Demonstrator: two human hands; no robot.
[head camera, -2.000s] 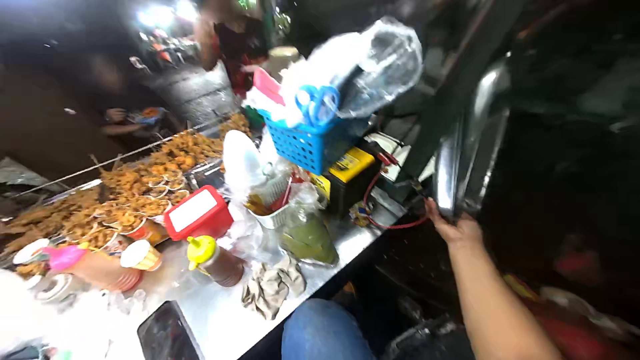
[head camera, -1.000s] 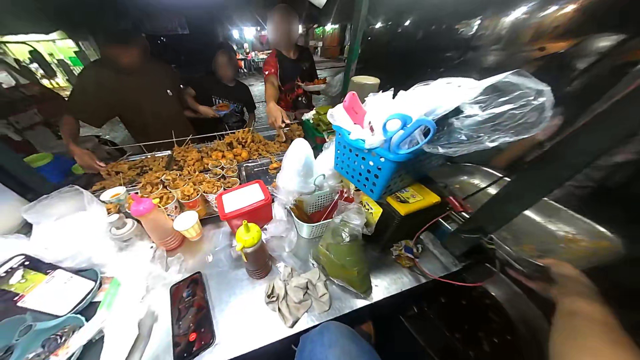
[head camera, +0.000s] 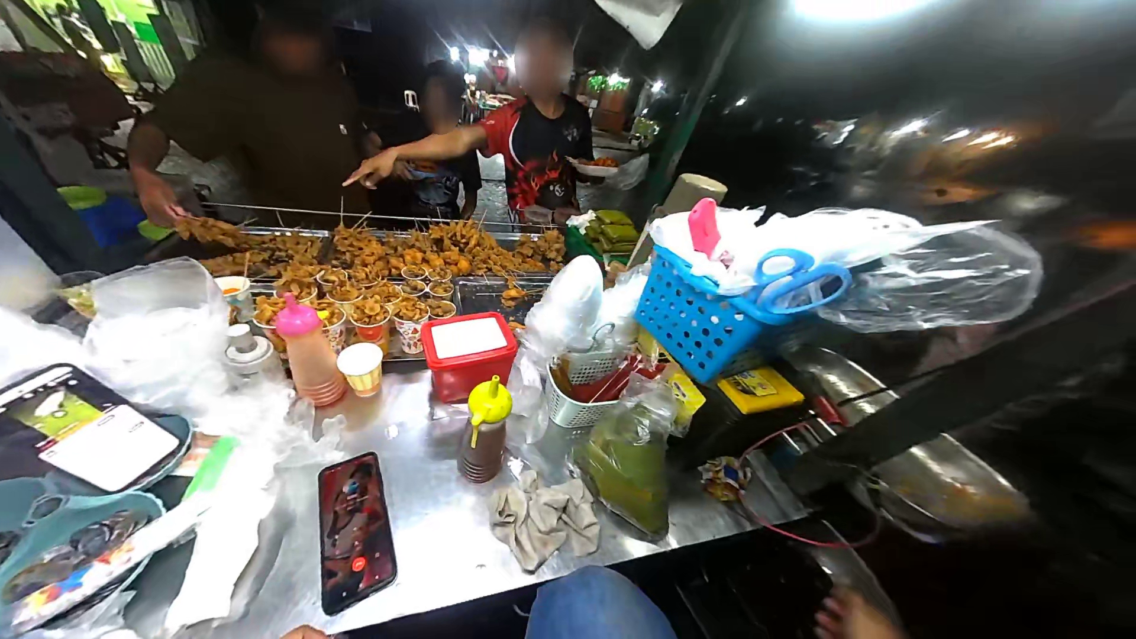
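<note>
My left hand (head camera: 306, 632) shows only as a sliver of skin at the bottom edge, below a dark smartphone (head camera: 357, 532) lying on the metal counter. My right hand (head camera: 854, 614), blurred and cut off by the frame, is low at the right, beyond the counter's front edge; its grip is unclear. Between them on the counter are a crumpled grey cloth (head camera: 543, 519), a knotted plastic bag of green liquid (head camera: 628, 466) and a squeeze bottle of brown sauce with a yellow cap (head camera: 484, 439). A red tub (head camera: 469, 355) stands behind the bottle, near a pink-capped bottle (head camera: 311, 355).
Fried food (head camera: 444, 244) and filled paper cups (head camera: 410, 319) line the back. A blue basket (head camera: 688, 315) holds plastic bags and blue-handled scissors (head camera: 799, 284). A dark post (head camera: 941, 390) slants before a metal pan (head camera: 950, 479). Across the counter, one person points (head camera: 377, 167); another reaches to the food.
My right hand has moved from the metal pan down to the bottom edge. The person in red and black has raised an arm and now points left. The view has swung left.
</note>
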